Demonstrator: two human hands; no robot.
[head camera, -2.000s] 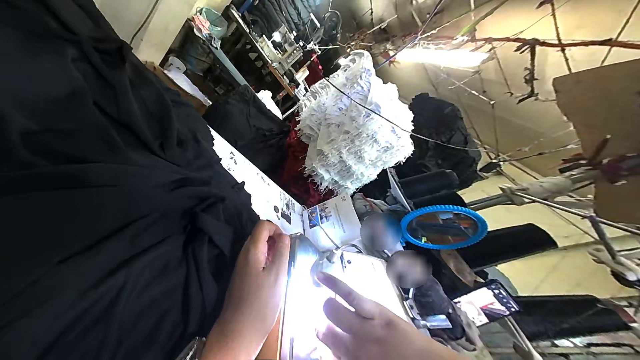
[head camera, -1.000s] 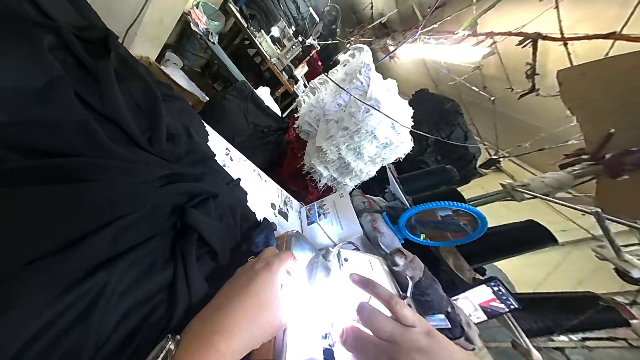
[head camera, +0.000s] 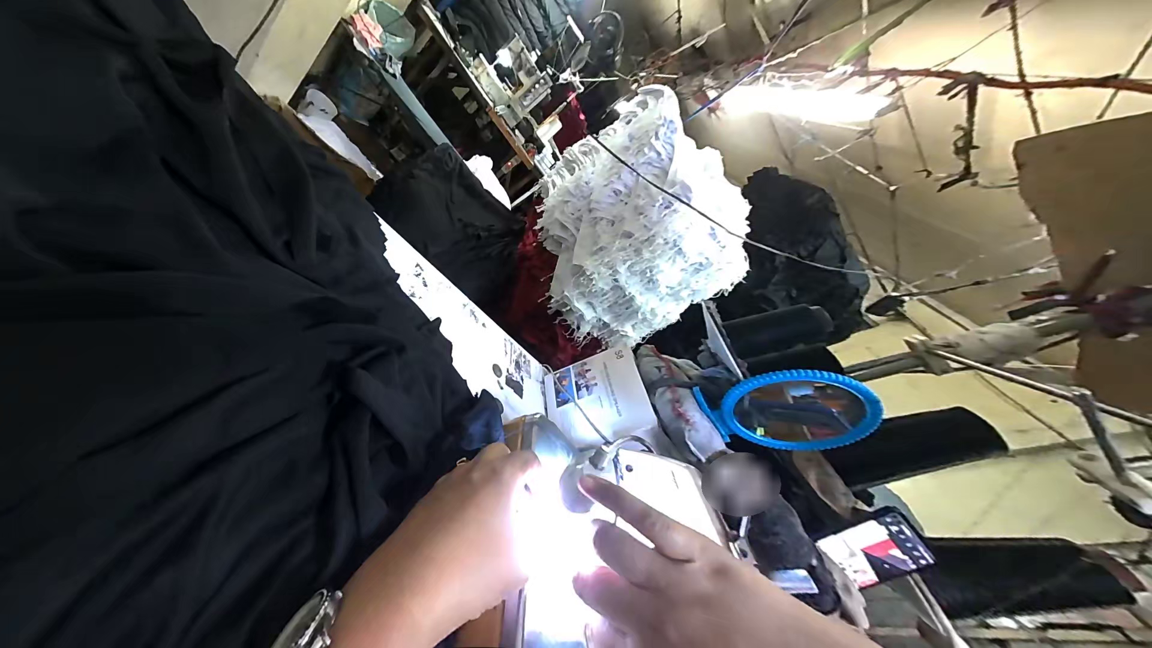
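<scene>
My left hand (head camera: 450, 535), with a metal-banded watch (head camera: 310, 621) at the wrist, lies beside black cloth (head camera: 225, 360). Its fingertips run into a strong white glare, so what they touch or hold cannot be told. My right hand (head camera: 670, 567) has its fingers apart and the index finger stretched out to a small lamp head (head camera: 579, 486) on a bent neck. Its other fingertips are at the edge of the glare. Behind it is a pale machine body (head camera: 670, 486), which looks like a sewing machine. Glare hides the work area between both hands.
Printed paper (head camera: 605, 391) stands behind the machine. To the right are a blue-framed mirror (head camera: 801, 409), a lit phone (head camera: 877, 547) and dark rolls (head camera: 918, 445). A bundle of frayed white fabric (head camera: 648, 220) is beyond, with a thin cable (head camera: 670, 193) crossing in front.
My left hand has shifted slightly toward the glare. My right index finger moved right from the lamp head, then back to it. Dark blue cloth now shows beside my left hand.
</scene>
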